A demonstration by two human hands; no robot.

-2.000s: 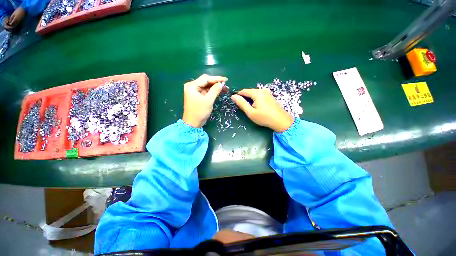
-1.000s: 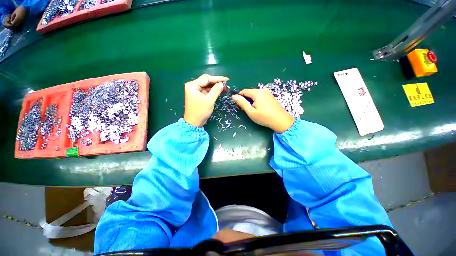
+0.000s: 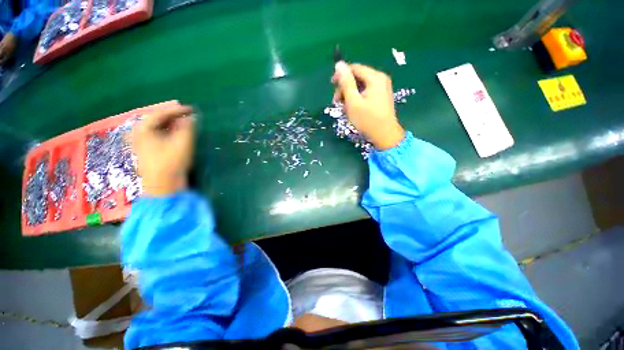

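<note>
My left hand (image 3: pixel 163 150) is blurred over the right part of the salmon-red parts tray (image 3: pixel 57 142); whether its fingers hold a part cannot be told. The tray's divided compartments are heaped with silvery small parts (image 3: pixel 102 167). My right hand (image 3: pixel 369 102) is closed around a small dark hand tool (image 3: pixel 337 53), its pointed tip directed away from me. A pile of whitish-silver parts (image 3: pixel 340 125) lies beside and partly under the right hand. Thin silvery offcuts (image 3: pixel 291 140) are scattered on the green belt (image 3: pixel 239 75) between my hands.
A white card (image 3: pixel 475 109) lies right of my hands, with a white scrap (image 3: pixel 399 57) farther off. At the right are a yellow label (image 3: pixel 562 93), an emergency stop button (image 3: pixel 565 48) and a metal post (image 3: pixel 530 26). Another red tray (image 3: pixel 96 26) and a person's blue sleeve (image 3: pixel 31 22) are far left.
My left hand has moved left, away from the tool, to over the tray. My right hand has lifted slightly away with the tool, uncovering the offcuts. The view has shifted a little.
</note>
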